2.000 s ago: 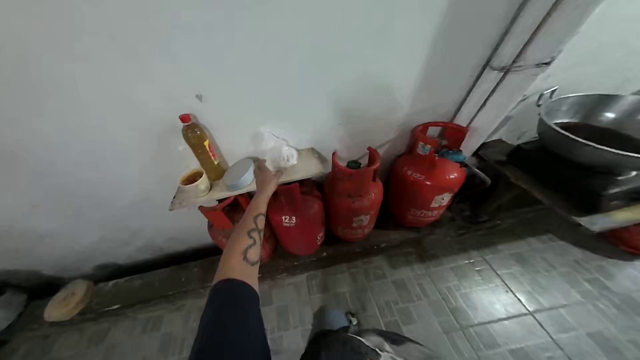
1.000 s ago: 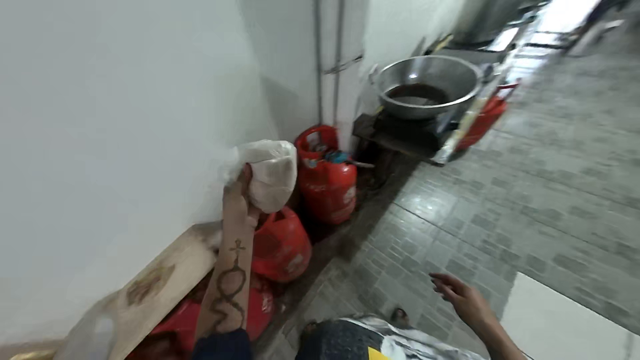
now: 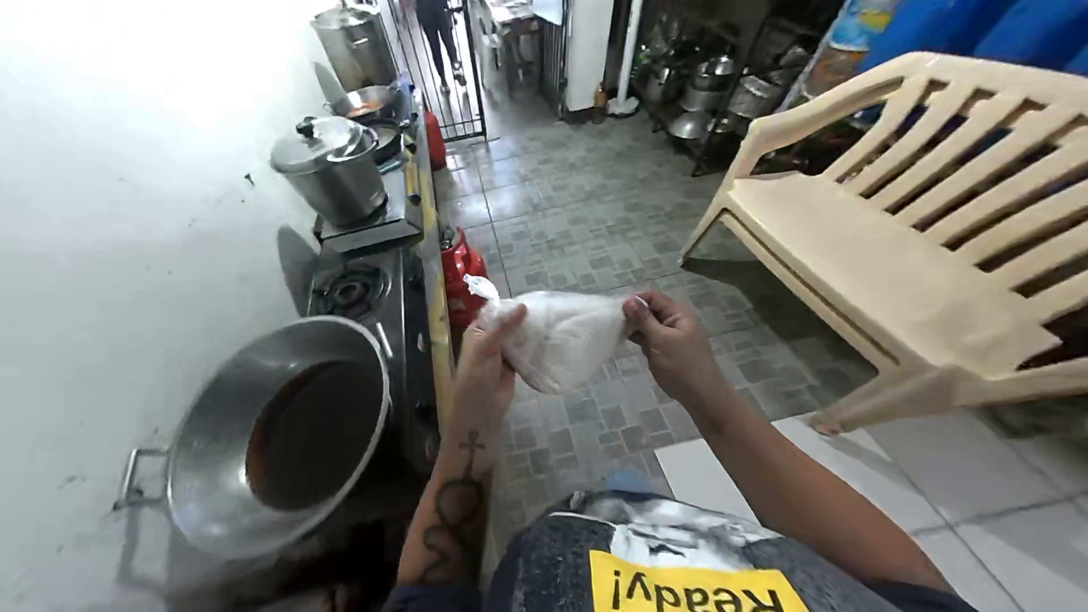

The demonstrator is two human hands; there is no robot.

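A white plastic bag with pale contents is stretched between my two hands, above the tiled floor. My left hand grips its left end, where a twisted tip sticks up past the thumb. The bag's right corner is pinched between the thumb and fingers of my right hand. To the left of my left hand, a large metal wok holds dark liquid. Whether the bag is knotted I cannot tell.
A gas stove burner lies behind the wok, with a lidded steel pot beyond. A red gas cylinder stands beside the counter edge. At right is a cream plastic bench. A person stands near the metal gate.
The bag, held in my left hand alone a second ago, is now gripped by both hands. My right hand has come up to it. The view has swung right, along the stove counter.
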